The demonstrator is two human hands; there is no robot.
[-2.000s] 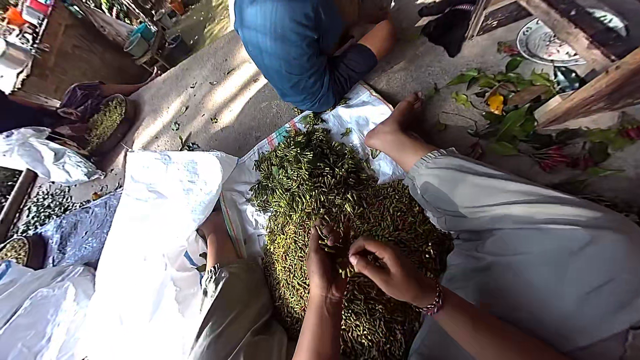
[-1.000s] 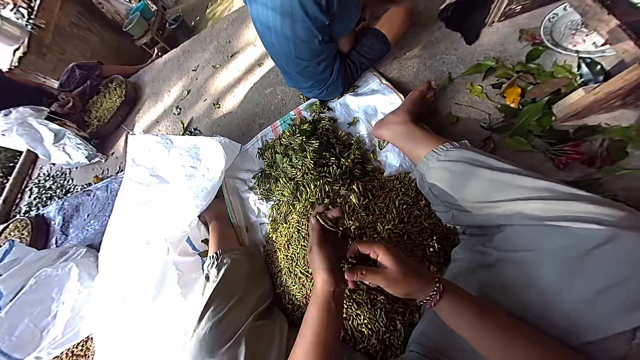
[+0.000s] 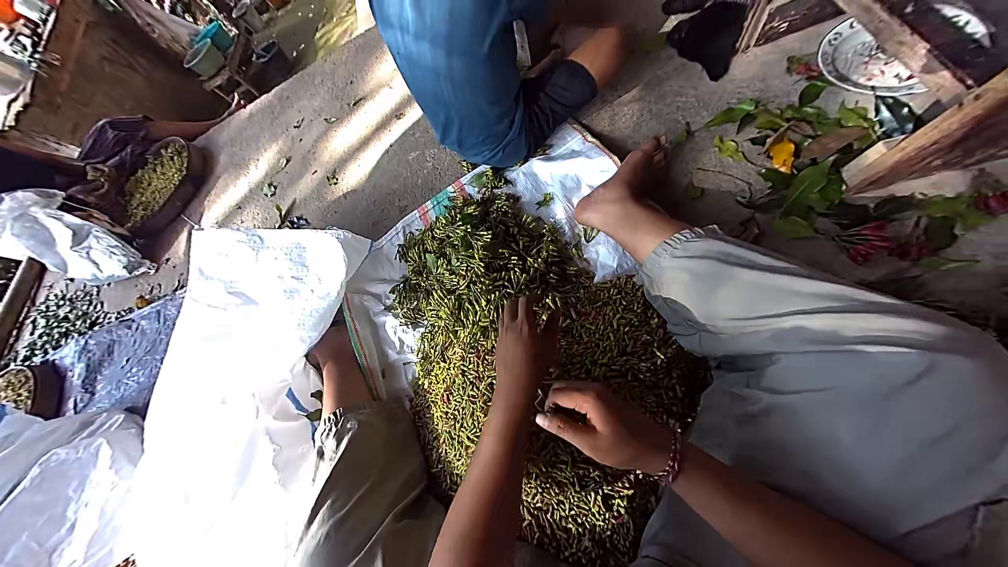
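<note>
Between my legs a heap of small green and reddish-brown buds, which look like cloves, lies on a white woven sack. Darker green clusters still on stems form its far part. My left hand reaches to the edge of those clusters, fingers pointing away from me; what its fingertips touch is hidden. Nearer to me and to the right, my right hand hovers over the loose buds, thumb and forefinger curled towards each other, a small dark stem seemingly between them. A braided bracelet circles the right wrist.
A person in a blue shirt sits just beyond the heap. White sacking spreads at left, with a round basket of buds past it, beside another person. At right lie leafy twigs, a patterned plate and a wooden frame.
My left hand has moved forward, away from my right hand, to the green clusters. My right hand stays over the loose buds.
</note>
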